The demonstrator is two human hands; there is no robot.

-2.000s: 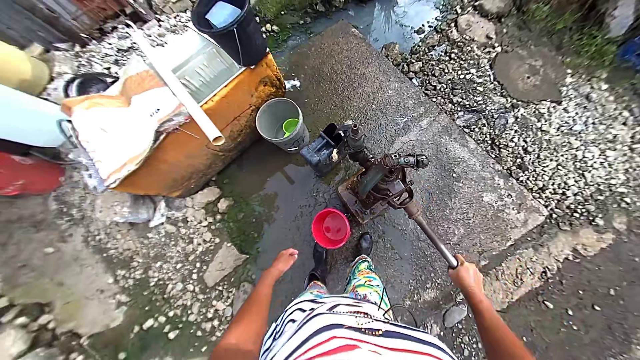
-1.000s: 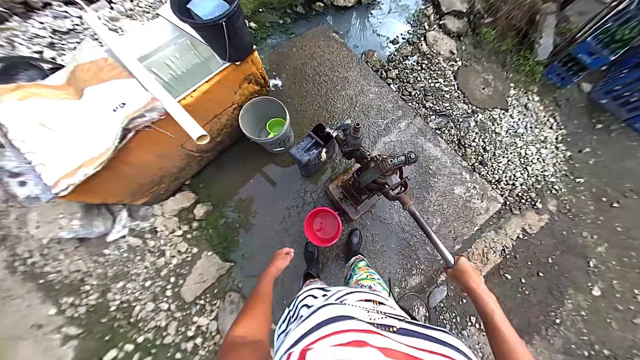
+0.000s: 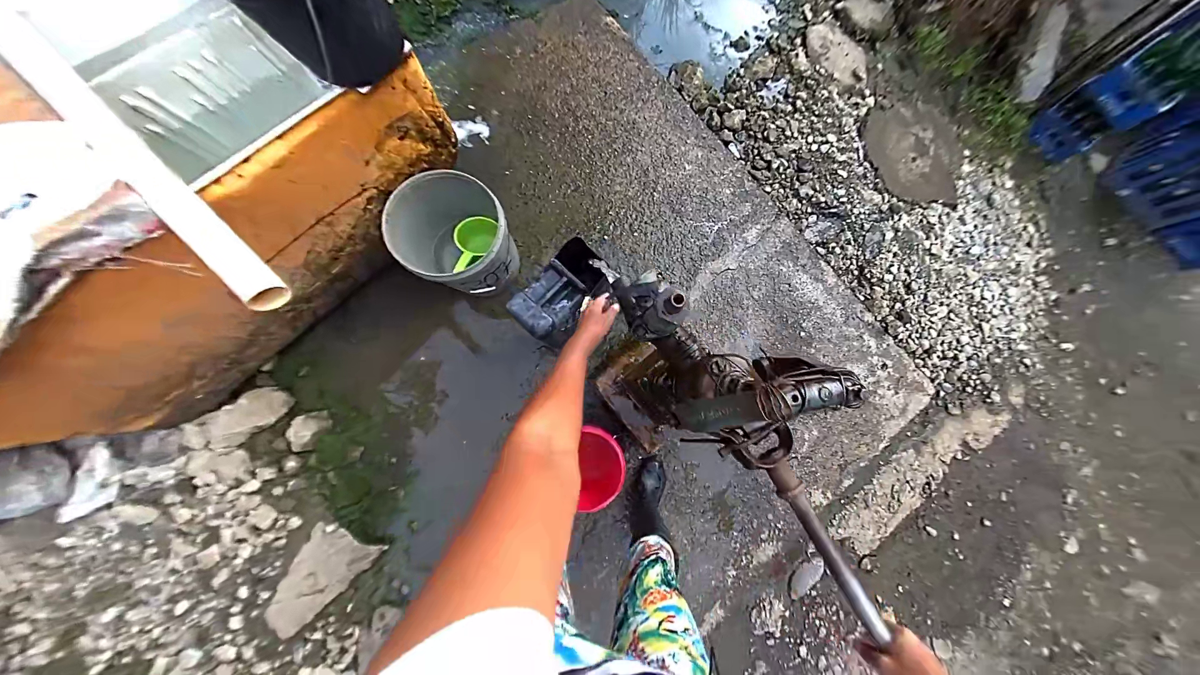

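My right hand (image 3: 898, 649) is closed around the lower end of the metal handle (image 3: 830, 553) of a hand water pump (image 3: 717, 375). My left hand (image 3: 598, 317) reaches to the pump's spout end, at the rim of a dark cut-open plastic container (image 3: 553, 298); whether its fingers grip anything is not plain. A red plastic basin (image 3: 600, 469) stands on the wet ground beside my boot, partly hidden by my left forearm. Left of the dark container stands a grey bucket (image 3: 441, 225) with a green dipper (image 3: 475, 236) inside.
An orange, weathered box-like object (image 3: 309, 225) at the left bears a white pipe (image 3: 187, 206), a clear panel and a black bucket (image 3: 328, 37). The pump stands on a concrete slab (image 3: 600, 122). Loose stones (image 3: 319, 577) lie lower left, gravel and blue crates (image 3: 1158, 173) at the right.
My left hand has moved from beside the red basin, up and forward to the pump's spout and the dark container. My right hand has stayed on the pump handle.
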